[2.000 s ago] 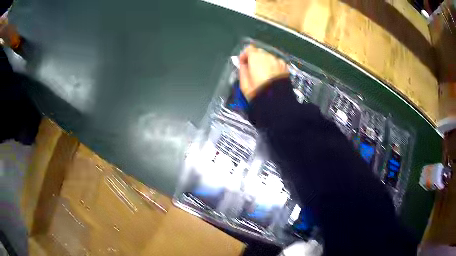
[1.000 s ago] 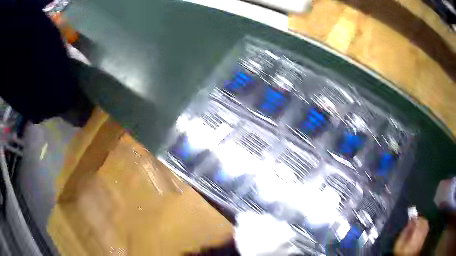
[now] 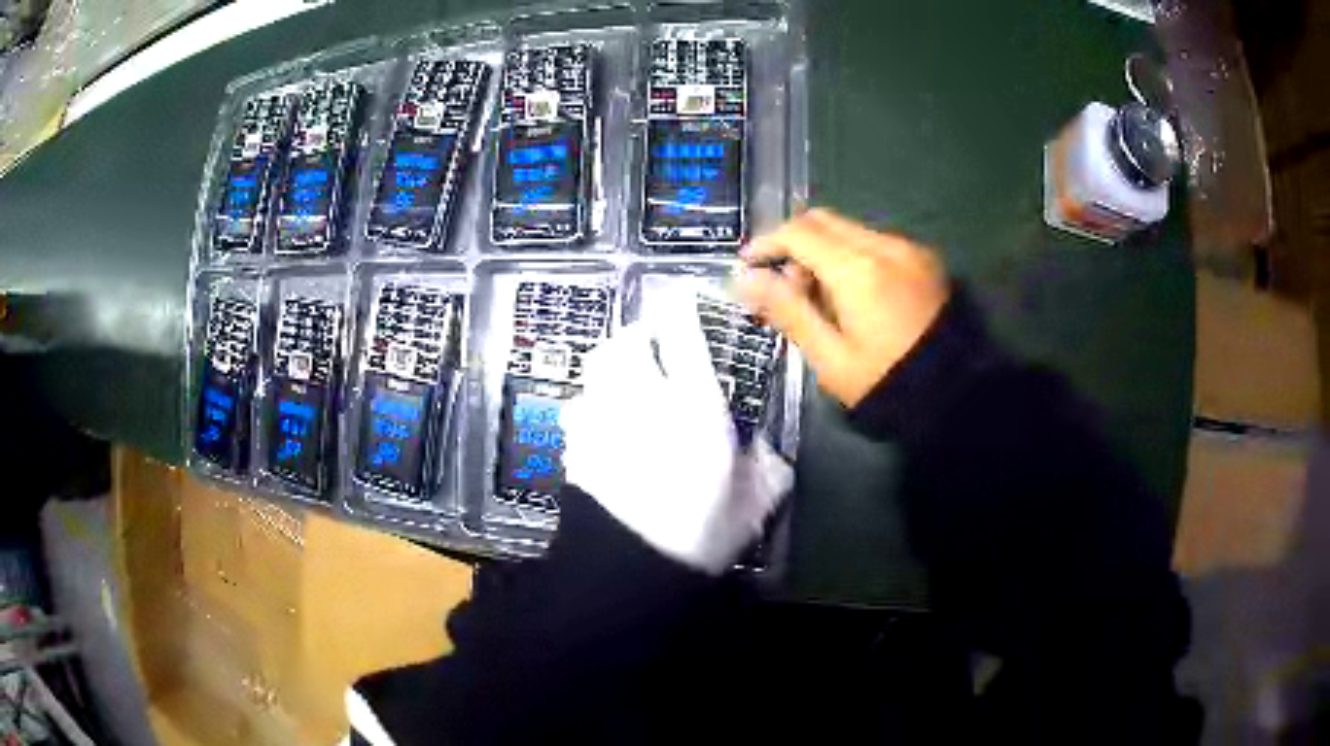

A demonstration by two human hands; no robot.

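A clear blister tray [image 3: 477,267] holds black keypad phones [image 3: 543,146] in two rows, keys toward the far end and blue-marked screens toward me. My left hand [image 3: 656,437], in a white glove, lies over the near row's right end, partly covering a tilted keypad phone [image 3: 741,350]. Its grip is hidden. My right hand [image 3: 853,299] is bare, with thumb and fingertips close together at that phone's top right corner. A small dark bit shows at these fingertips; I cannot tell whether they hold it.
A white bottle [image 3: 1101,178] with an orange-red label and round metallic top stands on the green bench [image 3: 934,117], right of the tray. An open brown carton [image 3: 365,583] is below the bench's near edge at left. More cartons [image 3: 1254,364] stand beyond the right end.
The view has turned and shifted, so the tray now lies nearly level at upper left. Both hands have come together at the tray's near right corner; my right hand was apart near the bottle.
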